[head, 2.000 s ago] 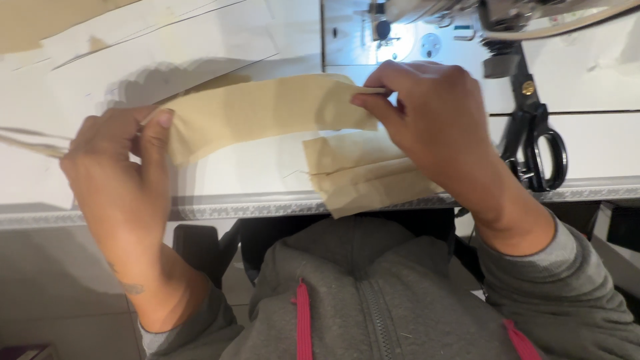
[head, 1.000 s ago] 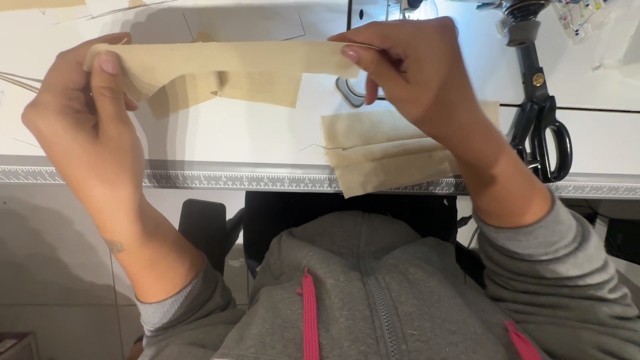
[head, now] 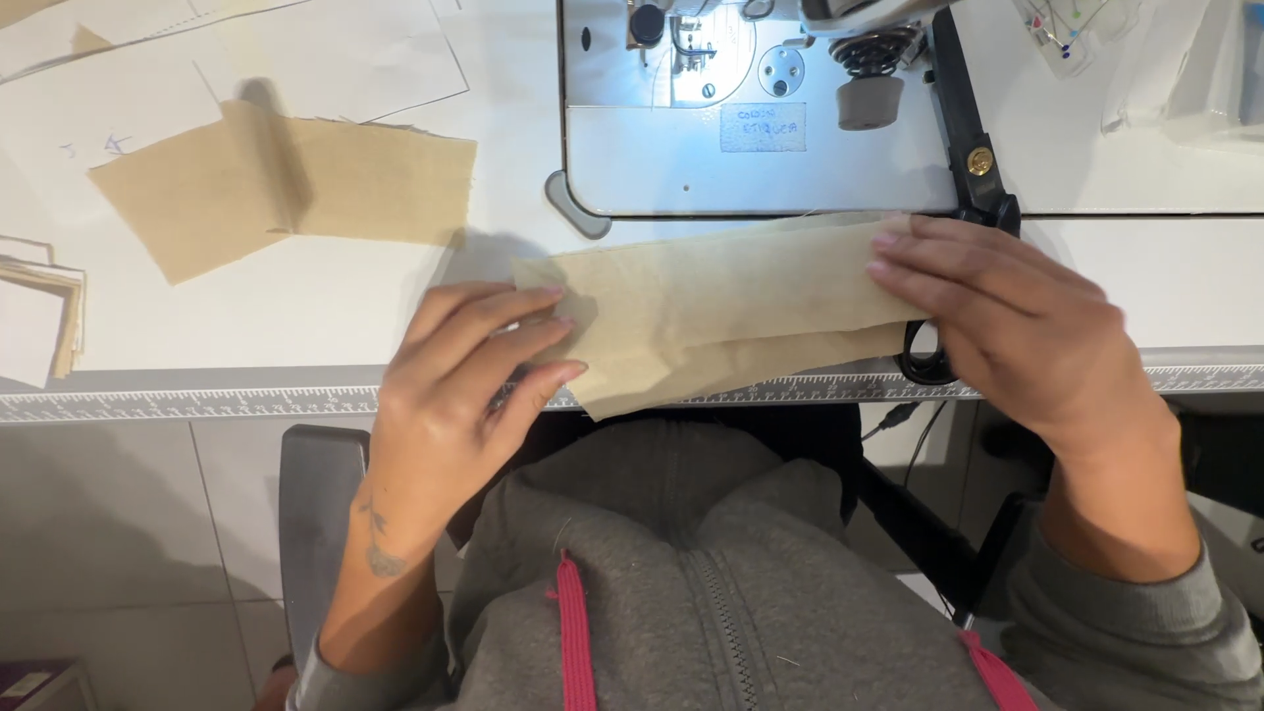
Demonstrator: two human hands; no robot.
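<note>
A long strip of beige fabric (head: 750,281) lies over another beige fabric piece (head: 632,383) at the table's front edge, just below the sewing machine bed. My left hand (head: 464,370) is at the strip's left end, fingers spread, fingertips on or just over the cloth. My right hand (head: 1027,316) rests its fingertips on the strip's right end; whether it pinches the cloth I cannot tell. Black-handled scissors (head: 973,173) lie partly under the right hand and the fabric, one handle loop showing.
Behind the fabric is the sewing machine bed (head: 642,158) with its lit needle area. Another beige fabric piece (head: 385,183) and paper patterns (head: 326,59) lie at left. A ruler tape (head: 197,403) runs along the front edge. Pins (head: 1062,35) are at the back right.
The strip, earlier held up between both hands, is now down over the beige piece near the table edge. Both hands have come down with it, the left one also moving right and loosening its pinch.
</note>
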